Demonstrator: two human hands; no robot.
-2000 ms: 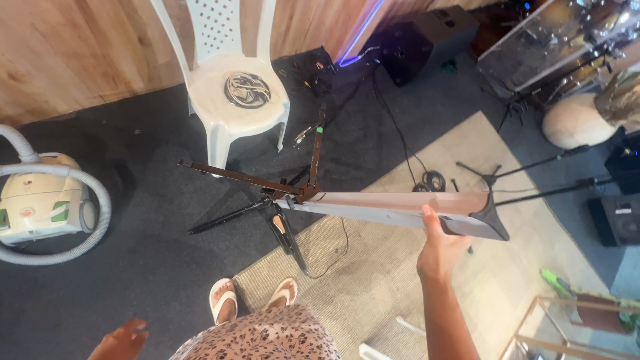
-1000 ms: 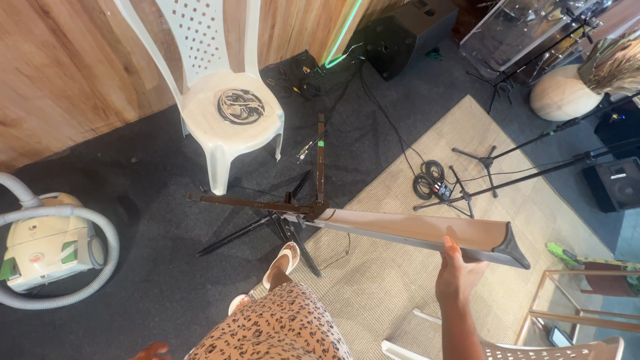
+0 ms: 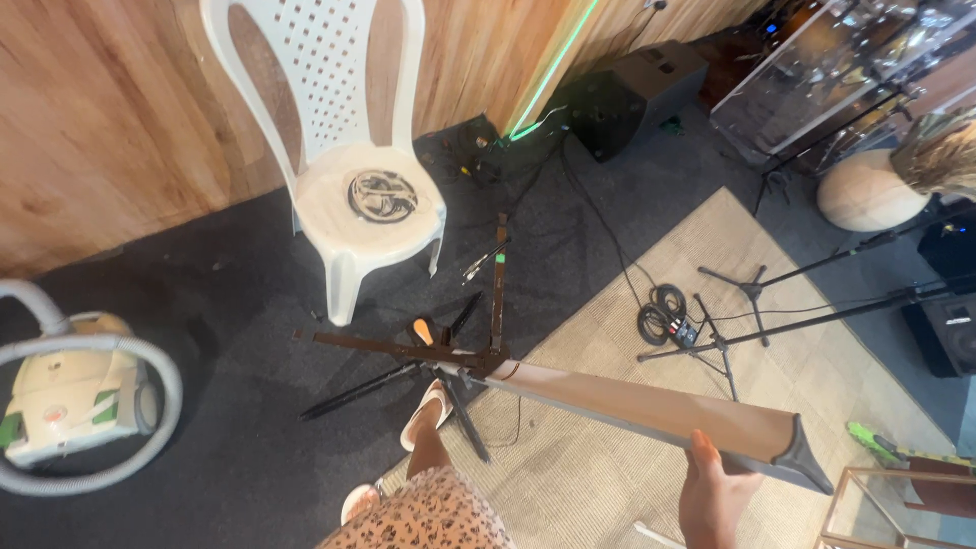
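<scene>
My right hand (image 3: 715, 488) grips the lower edge of a long keyboard-like body (image 3: 648, 404) close to its dark end cap, thumb on the near face. The body slants down to the right. Its far end meets a brown metal stand frame (image 3: 381, 347), whose two arms spread left and upward. Black tripod legs (image 3: 354, 393) show beneath the frame on the dark floor. An orange-handled object (image 3: 422, 331) lies beside the legs. My left hand is out of view.
A white plastic chair (image 3: 366, 244) holding a coiled cable (image 3: 383, 196) stands ahead. A vacuum cleaner (image 3: 80, 389) is at left. Right are a beige rug (image 3: 595, 343), coiled black cables (image 3: 662, 311), microphone stands (image 3: 808, 324), a floor speaker (image 3: 637, 95) and a glass-sided frame (image 3: 877, 496).
The left hand, seen at the bottom left earlier, has gone out of view. The right hand keeps its hold near the end cap. My feet have moved closer to the stand.
</scene>
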